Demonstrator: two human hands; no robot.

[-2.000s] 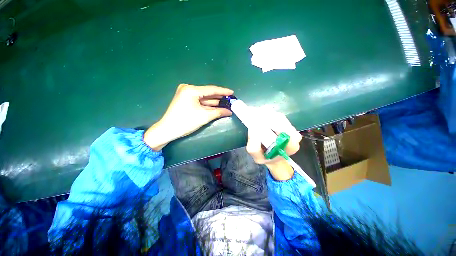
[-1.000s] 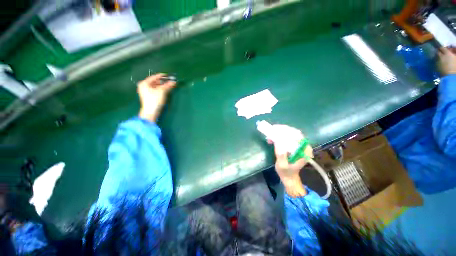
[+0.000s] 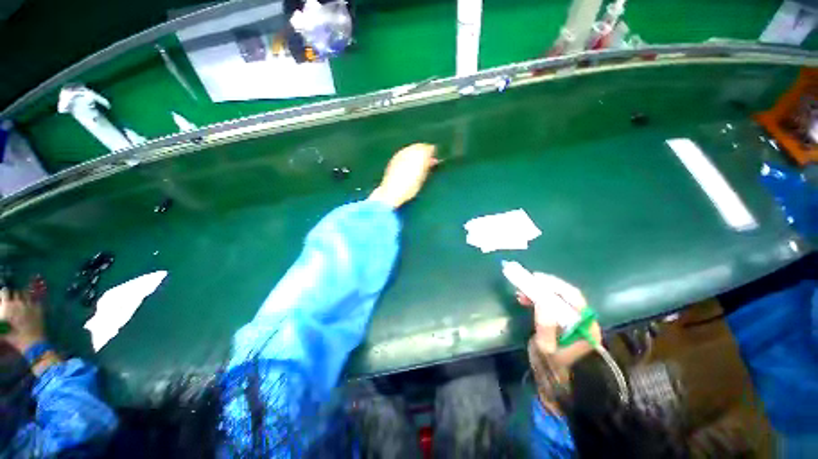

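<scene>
My left hand [image 3: 409, 174] is stretched far forward over the dark-green belt [image 3: 574, 188]; its fingertips are mostly hidden, so I cannot tell whether it holds something. A small dark part [image 3: 341, 172] lies on the belt just left of it, and another dark part [image 3: 163, 205] lies further left. My right hand [image 3: 558, 314] holds the white dispensing syringe [image 3: 529, 280], tip pointing up-left. Its green cap [image 3: 578, 329] and pale hose [image 3: 613, 371] show at the rear. A white paper piece [image 3: 502, 230] lies flat beyond the syringe tip.
Another person's hand [image 3: 21, 321] is at far left, near black parts [image 3: 90, 274] and a larger white sheet [image 3: 124, 307]. A metal rail [image 3: 377, 100] runs behind. At right are a long white strip [image 3: 711, 184], an orange fixture [image 3: 796, 116] and a cardboard box [image 3: 709, 376] below.
The view has shifted. My left hand has left the syringe tip with the dark part and reached forward, then moved right along the far belt. My right hand still holds the syringe.
</scene>
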